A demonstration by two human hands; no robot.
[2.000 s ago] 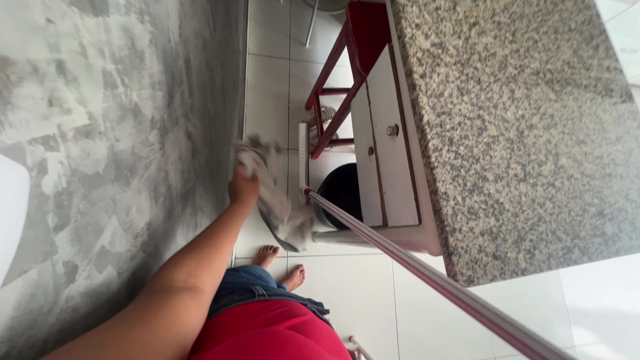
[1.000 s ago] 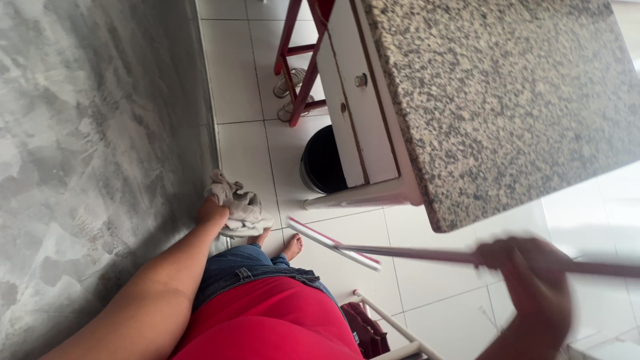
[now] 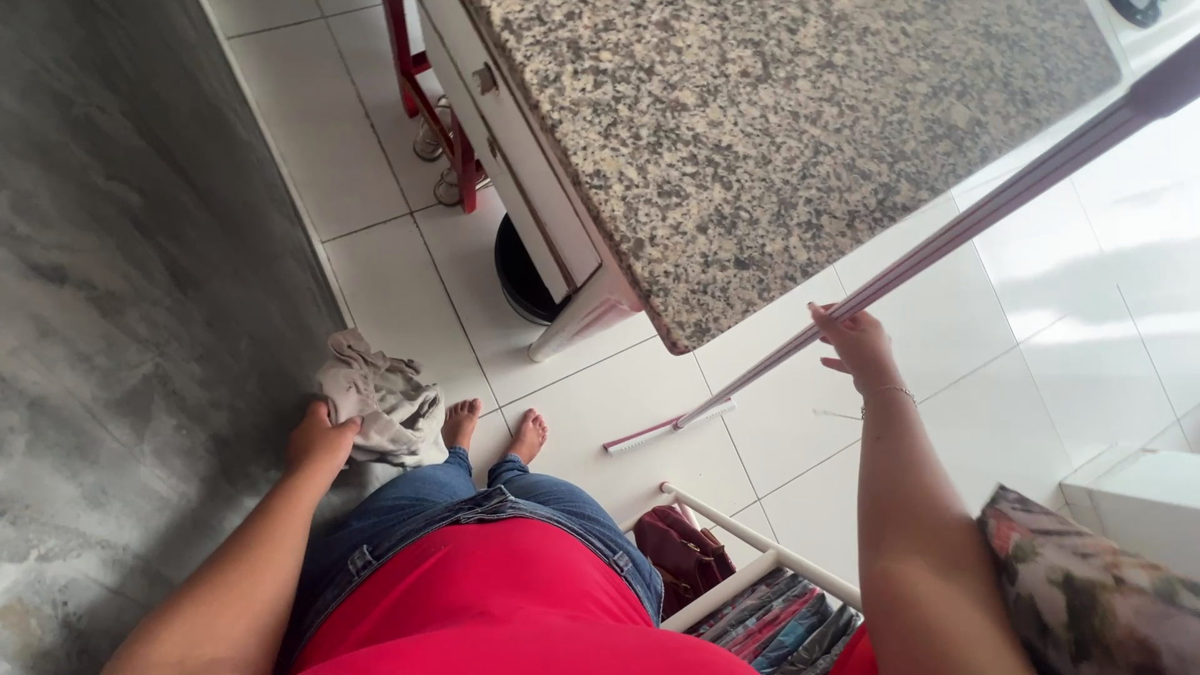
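My left hand (image 3: 322,439) grips a crumpled, greyish-white cloth (image 3: 380,398) beside the grey wall, left of my bare feet. On the right, my right hand (image 3: 855,345) is at the long pinkish handle (image 3: 947,239) of a floor squeegee, with the thumb and some fingers around it and other fingers spread. The squeegee's narrow head (image 3: 670,427) rests on the white tiles in front of my feet. Its handle slants up to the right past the granite countertop's corner.
The granite countertop (image 3: 797,122) juts in above white drawers (image 3: 525,159). Below are a black bin (image 3: 521,277) and a red stool (image 3: 459,141). A white rack (image 3: 731,591) with a dark red bag (image 3: 682,553) stands near my right side. A patterned cushion-like item (image 3: 1078,581) lies at lower right.
The squeegee head has gone from beside the drawers to the floor right of my feet, and its handle now slants up rightward. My left hand still holds the cloth.
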